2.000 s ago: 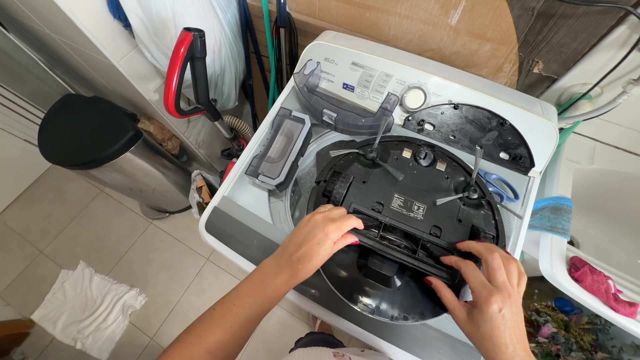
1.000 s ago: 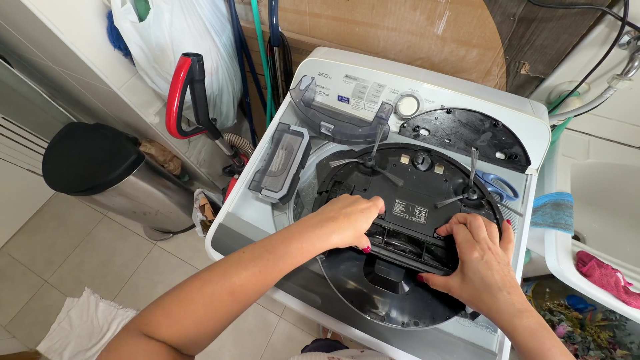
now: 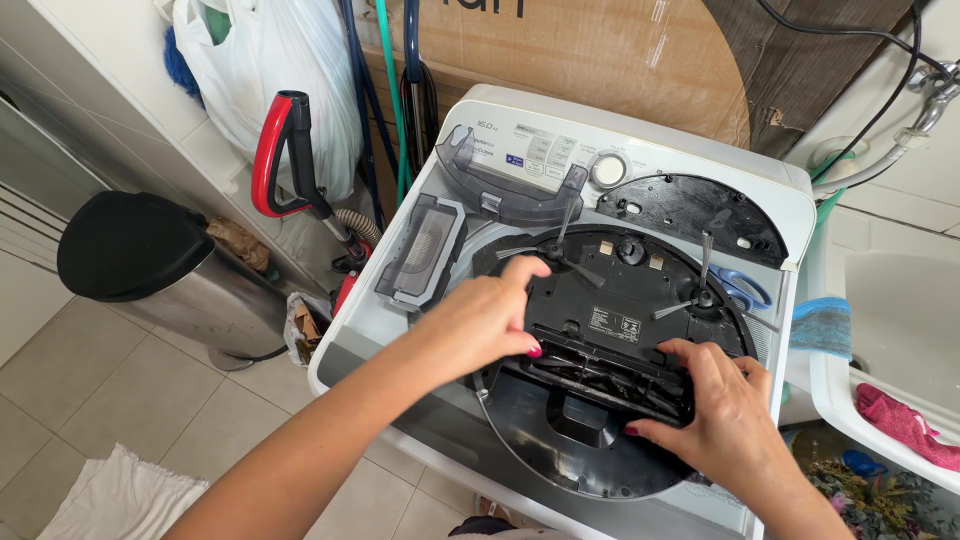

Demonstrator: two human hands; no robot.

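An upturned black robot vacuum [image 3: 600,300] lies on a washing machine's lid, side brushes upward. My left hand [image 3: 487,319] is raised over its left part, index finger and thumb apart, with the thumb near the left end of the main brush bay [image 3: 607,371]. My right hand [image 3: 712,405] touches the bay's right end, fingertips above and thumb below; whether it grips a part there cannot be told. A dustbin box [image 3: 421,251] with a filter lies left of the vacuum, a clear grey plastic tank [image 3: 510,191] behind it, and a black half-round plate [image 3: 697,217] at back right.
Blue-handled scissors [image 3: 741,289] lie partly beneath the vacuum's right edge. The washing machine [image 3: 795,187] stands beside a white sink [image 3: 832,375] with a blue cloth [image 3: 821,328] and a pink cloth [image 3: 904,427]. At left are a red-handled stick [image 3: 274,157] and a steel trash bin [image 3: 202,300].
My left hand has left the brush bay's front edge and moved up and left over the vacuum, its fingers spread. My right hand has stayed at the bay's right end.
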